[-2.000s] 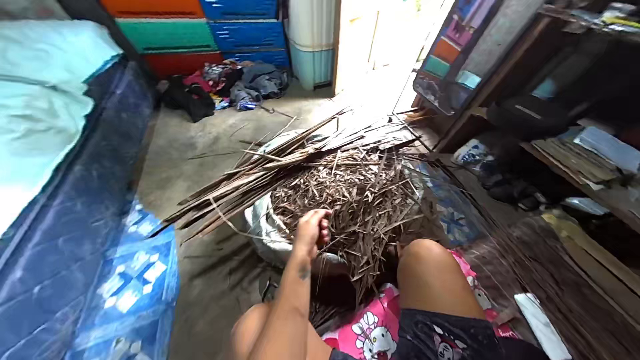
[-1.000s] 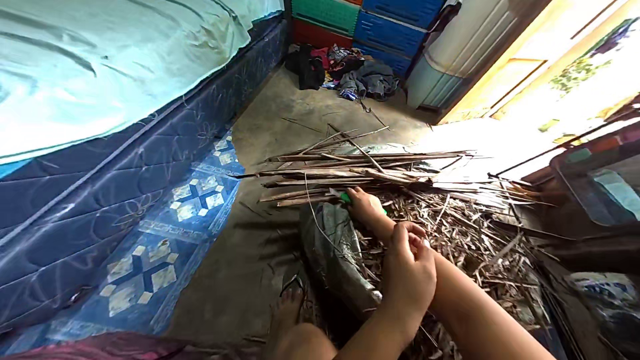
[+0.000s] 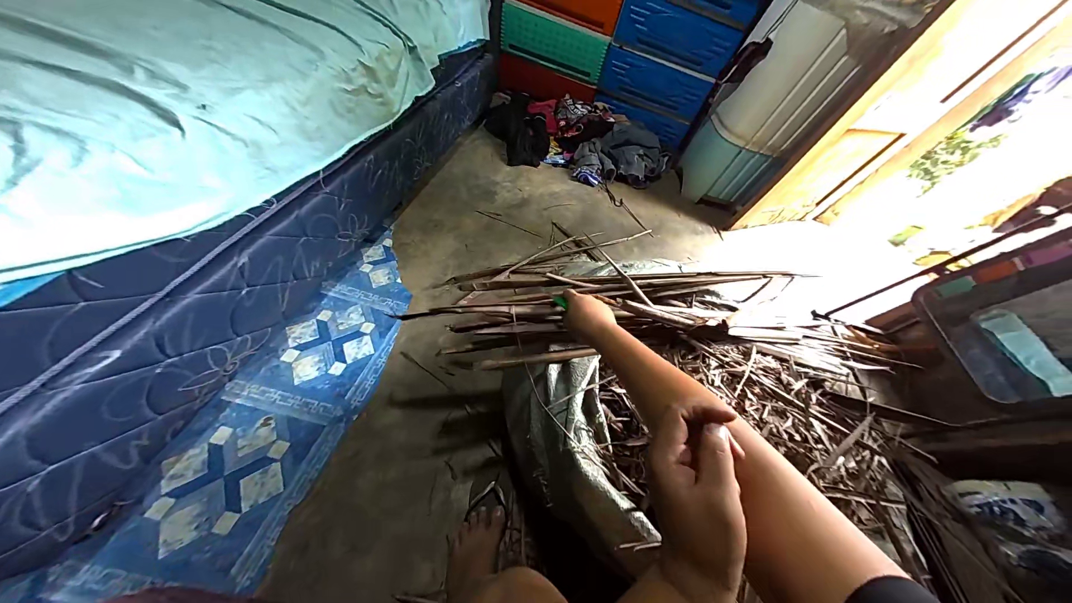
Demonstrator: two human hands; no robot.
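My right hand [image 3: 586, 316] is reached out over long dried leaf strips [image 3: 502, 311], its fingers closed on a small green object [image 3: 559, 301], perhaps a handle; the rest of it is hidden. The strips lie across the far side of a white woven sack [image 3: 544, 435]. Short dry leaf pieces [image 3: 779, 402] fill the sack. Nearer to me, my left hand [image 3: 699, 477] is held in front of the right forearm with its fingers curled; whether anything is inside them cannot be told.
A mattress [image 3: 251, 276] with a pale green sheet runs along the left, above a blue patterned floor covering [image 3: 226, 477]. Clothes [image 3: 586, 138] are heaped before plastic drawers [image 3: 662, 59]. A wooden door [image 3: 854, 159] stands at the right. My foot [image 3: 477, 544] is beside the sack.
The view has swung left since the oldest frame. My right hand has come into view over the strips with the green object. Little differs from one second ago.
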